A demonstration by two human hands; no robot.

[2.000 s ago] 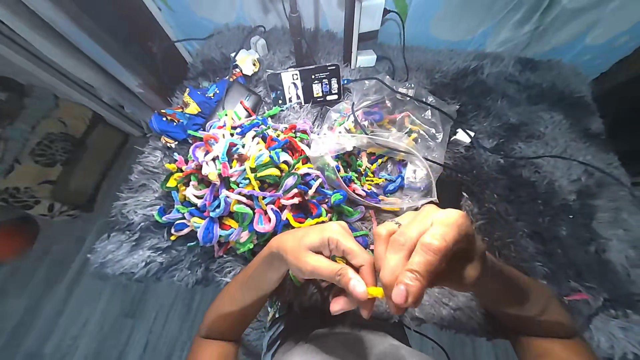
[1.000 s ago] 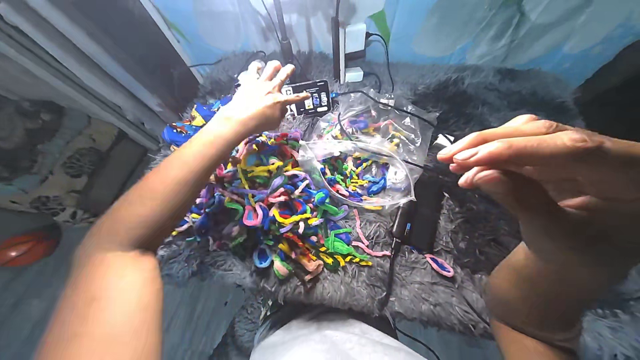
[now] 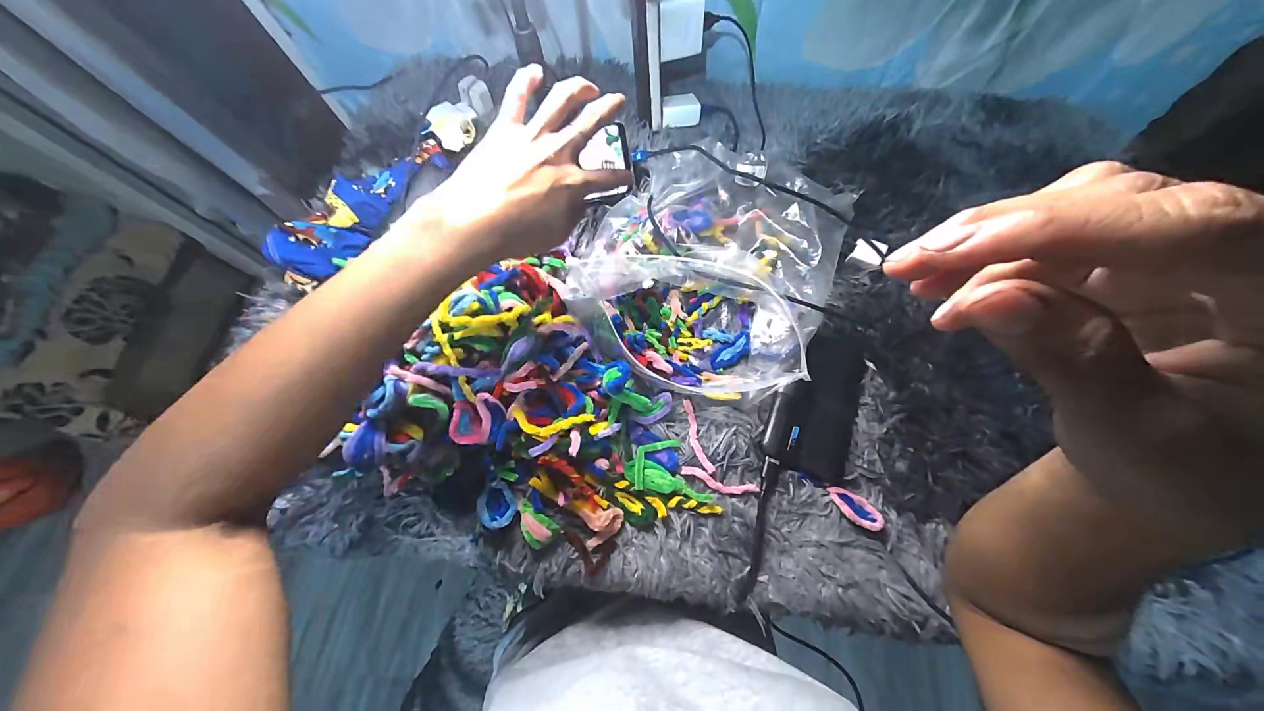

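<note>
My left hand [image 3: 538, 173] reaches to the far side with its fingers spread, the thumb at the lit screen of a phone [image 3: 604, 158]. Nothing shows in its grip. Raised at the right, my right hand [image 3: 1096, 286] has its fingers apart from the thumb, with no object visible between them. Under and beside my left forearm lies a heap of colourful fuzzy yarn pieces [image 3: 553, 395], some looped or twisted. A clear plastic bag [image 3: 790, 370] holds more such pieces, right of the heap. A small pink and blue loop [image 3: 856, 509] lies apart near the front.
A black power bank or similar device [image 3: 825, 415] with a cable lies right of the bag. Blue patterned cloth [image 3: 365, 202] is at the back left. Black cables cross the grey shaggy rug [image 3: 918, 148]. White plugs and a power strip [image 3: 681, 30] stand at the back.
Two seconds ago both hands were together in front, holding a small yellow piece; now they are apart and it is not seen in them. The left went to the phone, whose screen view has changed.
</note>
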